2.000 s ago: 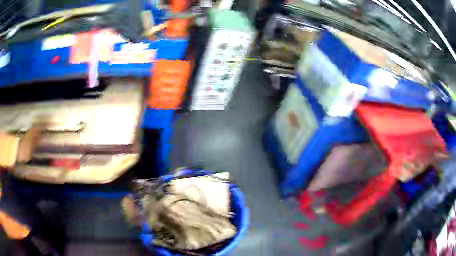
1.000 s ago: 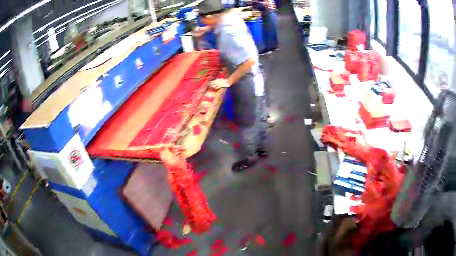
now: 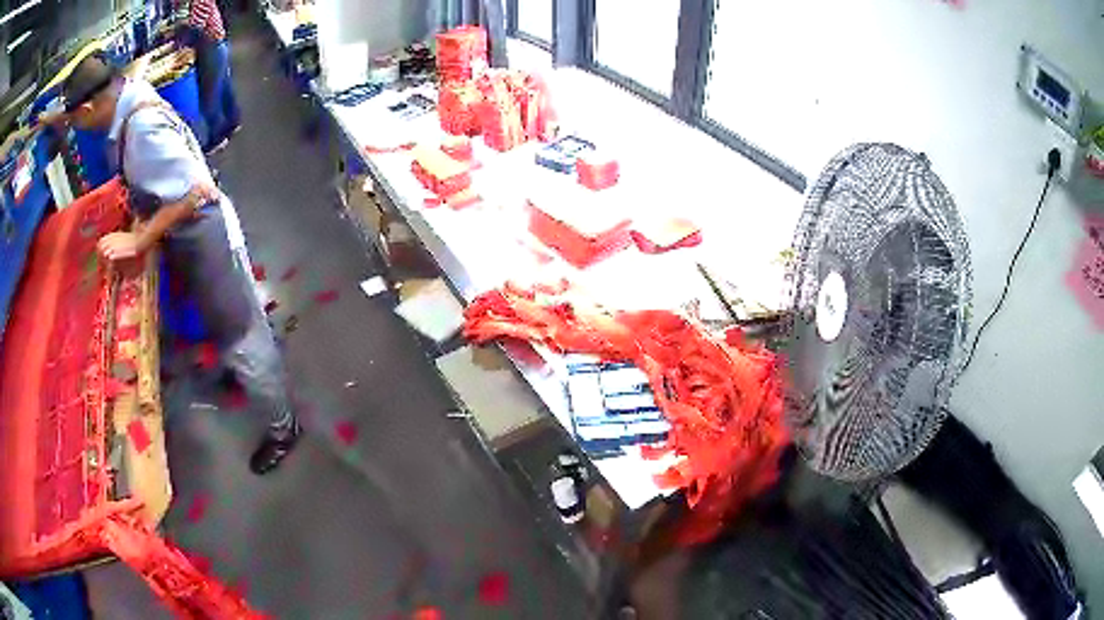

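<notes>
Neither of my hands is in the picture. Nearest in front of me, a tangled heap of red strips (image 3: 714,388) lies on the white table (image 3: 430,236) and hangs over its near end. Several stacks of red cut pieces (image 3: 579,230) stand further along the table, with taller red stacks (image 3: 496,103) near the windows. Blue-and-white items (image 3: 611,406) lie beside the strip heap. Long black bands (image 3: 993,521) lie below and behind the fan at the lower right.
A large standing fan (image 3: 878,309) is at the table's near right end. At left a person (image 3: 200,218) leans over a press bed covered in red material (image 3: 61,363). Red scraps lie on the grey floor (image 3: 351,484) between them. Cartons (image 3: 490,394) stand under the table.
The view has swung right. The press and the person have shifted to the left edge, and the table, windows and fan now fill the middle and right.
</notes>
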